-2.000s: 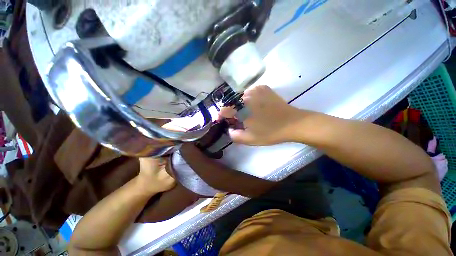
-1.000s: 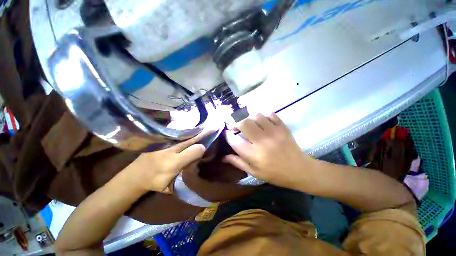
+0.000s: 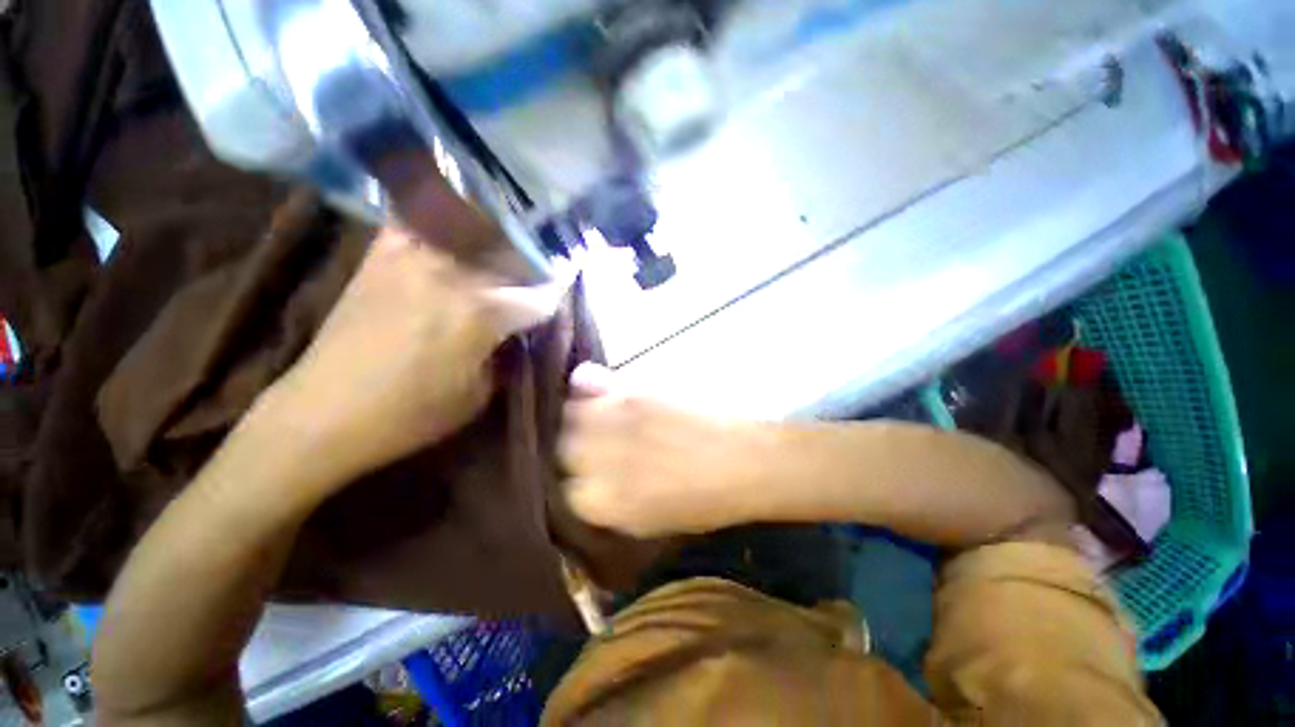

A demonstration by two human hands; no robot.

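The brown trousers lie bunched on the white table, left of and below the needle area, with a folded edge running up to the presser foot beside a bright lamp spot. My left hand is on the cloth just left of the needle area, fingers closed on it. My right hand grips the folded edge nearer to me. The sewing machine head is above, blurred. A pale strip, possibly lining, shows at my left fingertips. The fingertips of both hands are partly hidden by cloth or blurred.
A shiny curved metal guard is close to the camera at upper left. A green basket at right holds brown, red and pink pieces. A blue basket is below the table's front edge. The white table extends right.
My left hand has moved up and left onto the cloth beside the needle. My right hand has moved left and down, now gripping the folded edge. The view has shifted and the cloth is spread lower.
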